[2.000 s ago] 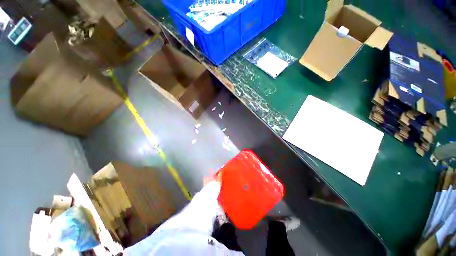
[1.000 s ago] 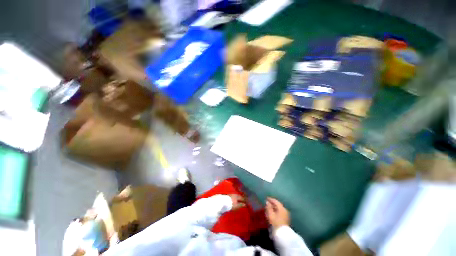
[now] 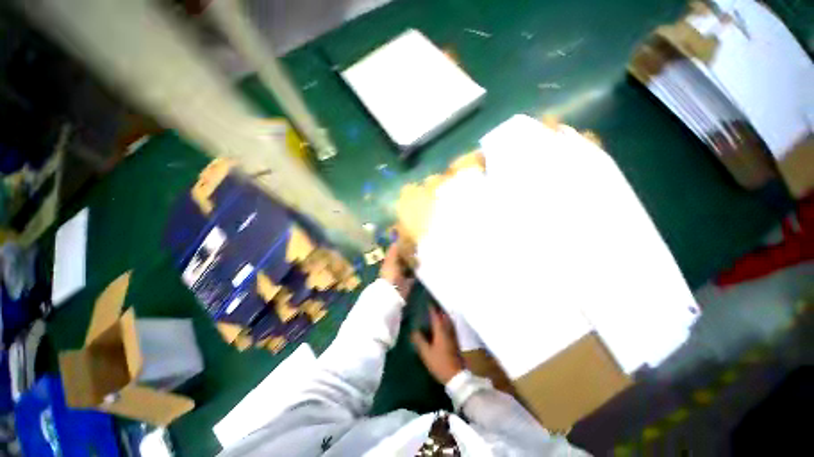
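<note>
A large stack of white sheets (image 3: 544, 241) with brown cardboard (image 3: 571, 382) in its layers lies on the green bench in front of me. My left hand (image 3: 397, 270) is at the stack's left corner, its fingers against the brown edge; blur hides whether they grip it. My right hand (image 3: 439, 346) is beside the stack's near left edge, fingers apart, with nothing seen in it.
A beige post (image 3: 312, 192) rises left of the stack, beside dark blue folded cartons (image 3: 241, 259). An open brown carton (image 3: 112, 357) and blue crate (image 3: 67, 424) are lower left. A white block-like stack (image 3: 412, 89) lies beyond. Another sheet stack (image 3: 714, 98) is upper right.
The view has swung right along the bench to the white sheet stack. My left hand has left the red stool, and both hands are now at the stack's edge.
</note>
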